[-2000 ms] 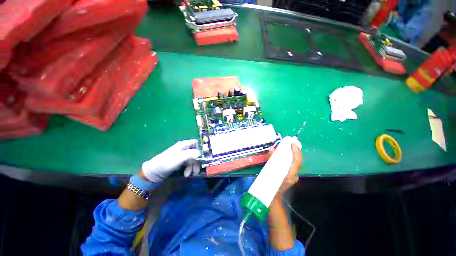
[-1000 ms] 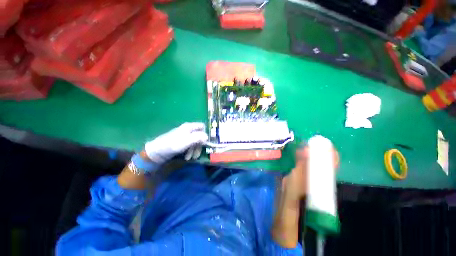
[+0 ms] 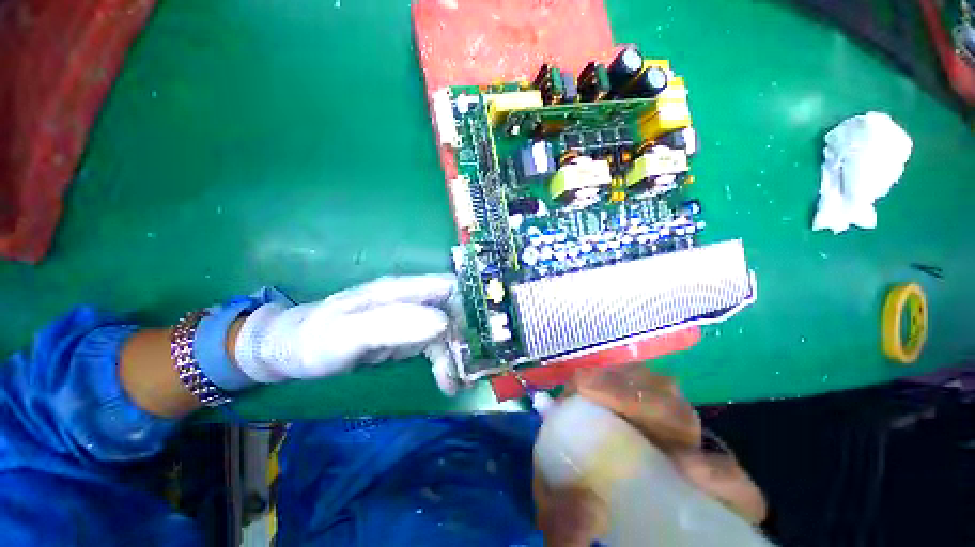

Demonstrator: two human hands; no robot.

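A green circuit board assembly (image 3: 577, 160) lies on a red foam pad (image 3: 513, 48), its silver-white finned heatsink (image 3: 636, 299) towards me. A pale bar (image 3: 620, 347) runs along the heatsink's near side. My left hand (image 3: 358, 326), in a white glove, holds the board's lower left corner; its fingertips are partly hidden. My bare right hand (image 3: 652, 427) is wrapped around a translucent white syringe (image 3: 641, 486), slightly blurred. The syringe's thin needle (image 3: 522, 379) points at the near left corner of the board, beside the heatsink's end. The syringe's rear end is out of the picture.
Red foam pads (image 3: 64, 107) are at the far left. A crumpled white cloth (image 3: 861, 171) and a yellow tape roll (image 3: 904, 323) lie on the green bench (image 3: 289, 160) to the right. A thin dark tool (image 3: 928, 269) lies behind the tape. The bench's near edge runs below the board.
The view has moved closer to the board. My right hand has brought the syringe from right of the board to its near left corner. My left hand remains at the board's left side.
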